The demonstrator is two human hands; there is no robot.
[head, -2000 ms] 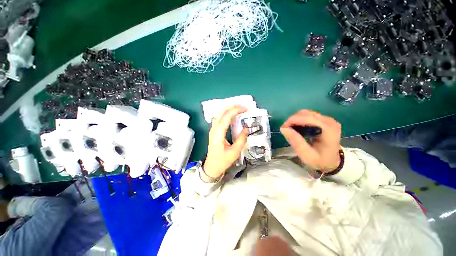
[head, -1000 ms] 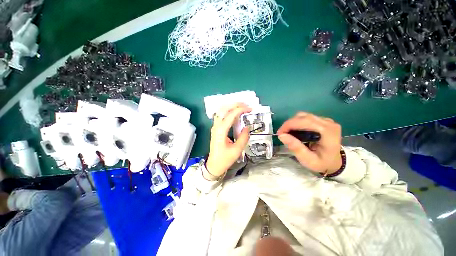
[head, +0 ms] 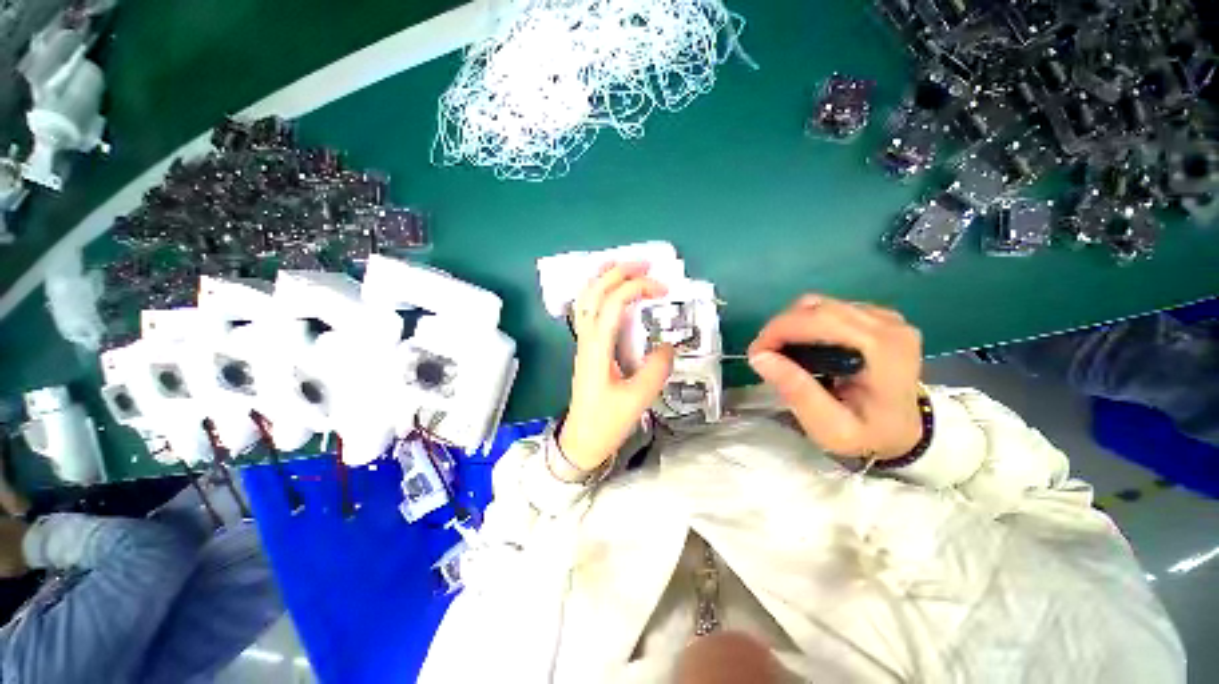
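Note:
My left hand (head: 618, 364) holds a white camera housing (head: 702, 307) in front of my body, its open face with two compartments turned up. A silvery part sits in each compartment. My left thumb and fingers lie at the upper compartment. A white block-like piece (head: 559, 277) shows behind the housing, partly covered by my fingers. My right hand (head: 856, 381) grips a screwdriver by its black handle (head: 822, 358). The thin shaft points left, and its tip is at the housing between the two compartments. Whether it touches a screw is too small to tell.
A row of white housings (head: 314, 381) stands at left, wires over the edge above a blue bin (head: 334, 575). Dark module heaps lie back left (head: 267, 207) and right (head: 1083, 94). White strands (head: 575, 87) lie at the back. A person's sleeve (head: 120, 575) shows lower left.
The screwdriver tip has moved slightly down from the upper compartment, compared with two seconds ago. My left hand still holds the housing, and the view has shifted slightly.

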